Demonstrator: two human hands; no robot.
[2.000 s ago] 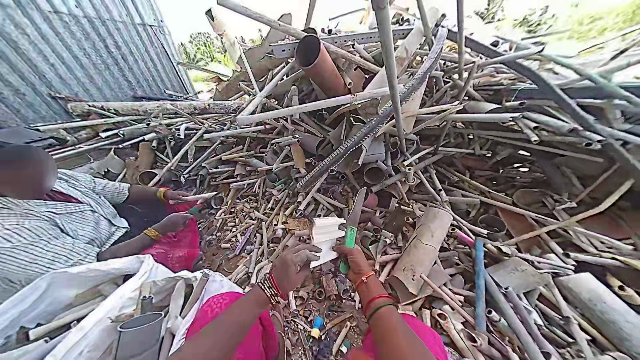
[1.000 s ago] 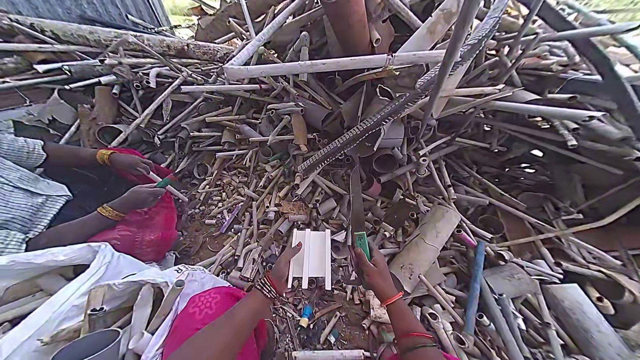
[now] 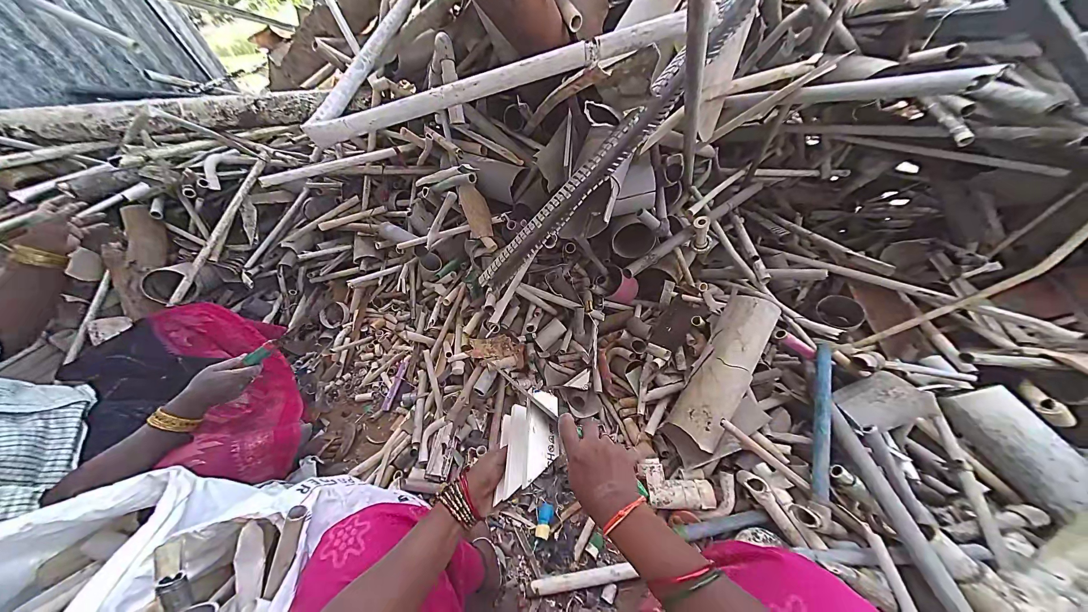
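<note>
My left hand (image 3: 486, 478), with bangles at the wrist, holds a white ribbed plastic piece (image 3: 529, 446) by its lower left side. The piece is tilted and bears dark writing on its right part. My right hand (image 3: 602, 467) is closed at the right edge of the piece, its index finger extended toward it. A little green shows under the right palm, like the handle of the knife seen earlier. A thin blade (image 3: 537, 403) appears to lie across the top of the piece, partly hidden.
Scrap plastic pipes (image 3: 722, 374) and fittings are heaped all round. A ridged dark strip (image 3: 578, 187) slants across the heap. At left a co-worker's hand (image 3: 218, 382) holds a green-handled tool. A white sack (image 3: 153, 518) with pipe pieces stands lower left; a blue pipe (image 3: 822, 421) is at right.
The white piece, held upright with its ribs showing a second ago, is now turned and tilted. My right hand has moved in against it. The co-worker's other hand has reached up to the pipes.
</note>
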